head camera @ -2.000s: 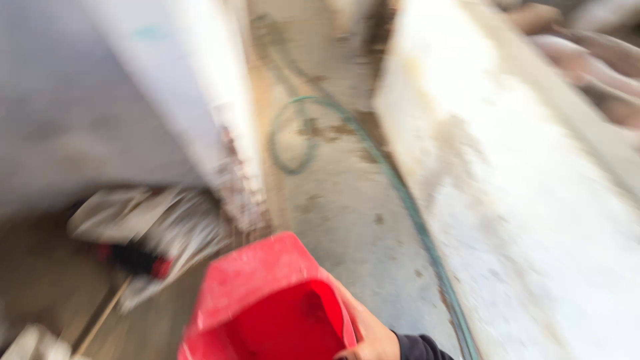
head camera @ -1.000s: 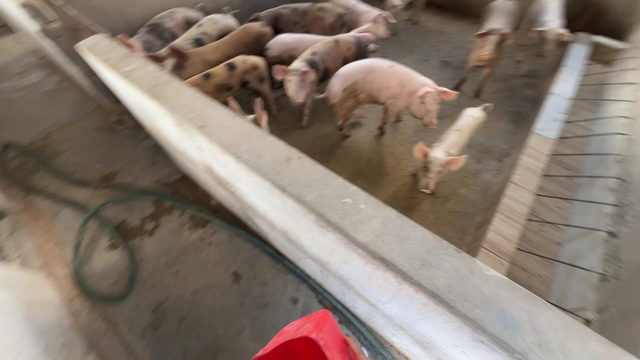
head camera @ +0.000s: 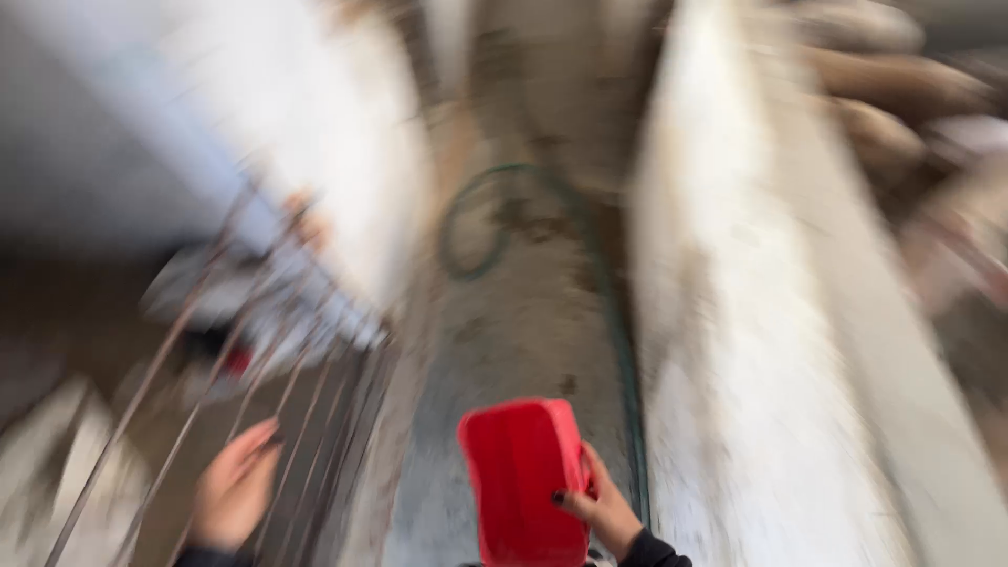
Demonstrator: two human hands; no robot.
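Note:
My right hand (head camera: 602, 504) grips a red plastic scoop (head camera: 524, 480) by its right side, thumb over the edge, low in the middle of the head view. The scoop is held above the concrete walkway. My left hand (head camera: 236, 484) is at the lower left, beside the thin rusty bars of a metal gate (head camera: 189, 402). Blur hides whether its fingers touch a bar, and its finger posture is unclear.
A green hose (head camera: 622, 346) lies looped on the walkway (head camera: 472, 346). A low whitewashed wall (head camera: 732, 354) runs along the right, with blurred pigs (head camera: 890, 79) beyond it. Behind the gate bars lie pale plastic sacks (head camera: 228, 291) and a black and red object (head camera: 236, 354).
The view has swung from the pig pen back to the walkway. My left hand has come into view by the gate. The red scoop, partly seen before, now shows more fully.

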